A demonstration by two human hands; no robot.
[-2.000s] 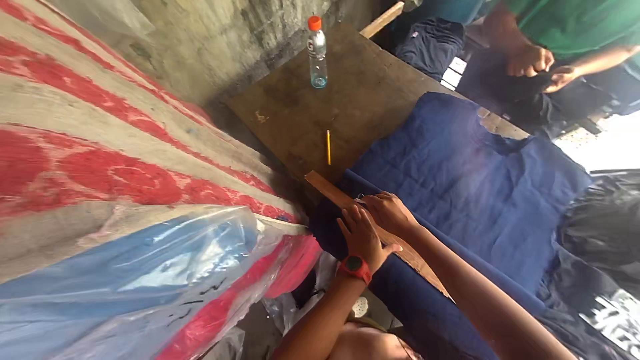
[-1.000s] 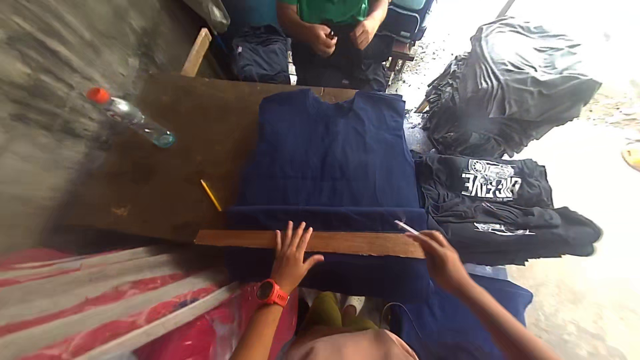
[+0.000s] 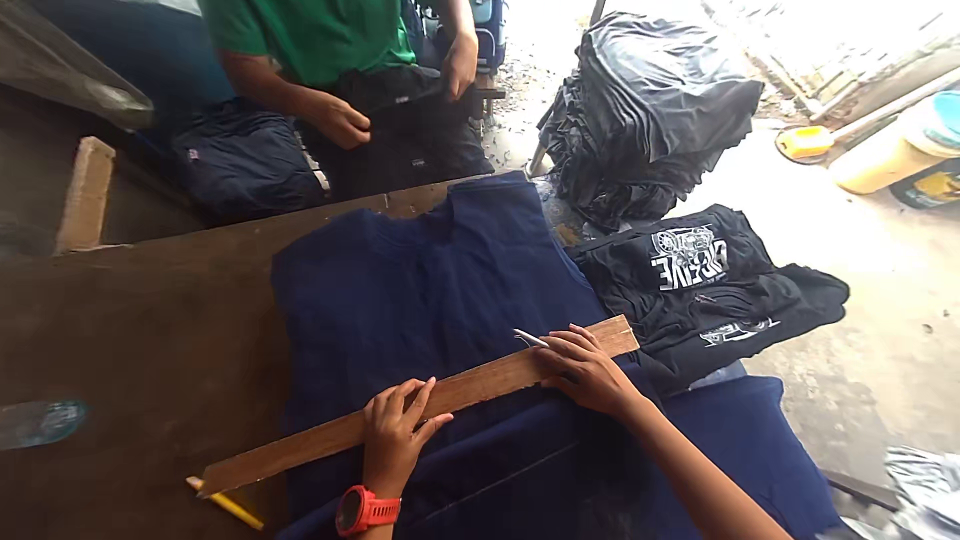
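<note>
Dark blue cloth pieces [image 3: 375, 300], the upper one cut with a neckline, lie in layers on the table. A flat wooden slat [image 3: 487, 380] crosses them at a slant, its right end farther away. My left hand [image 3: 397, 427], with a red watch at the wrist, lies on the slat's middle with fingers over it and the thumb apart. Toward the right end, my right hand [image 3: 585, 367] bends over the slat and holds a slim white pointed tool [image 3: 529, 338]. Below the slat, a fold and a thin pale line show in the cloth. A yellow pencil [image 3: 232, 504] lies at the slat's left end.
A plastic bottle [image 3: 45, 424] lies at the left. Black printed shirts [image 3: 690, 277] adjoin the cloth on the right, with a tall pile of dark garments [image 3: 660, 97] beyond. Across the table, a person in green [image 3: 337, 45] handles black cloth. Dark folded cloth [image 3: 247, 161] sits beside them.
The slat has moved farther up the blue cloth, and its left end now meets the pencil. Both hands have moved with it. The view has turned strongly since the earliest frame.
</note>
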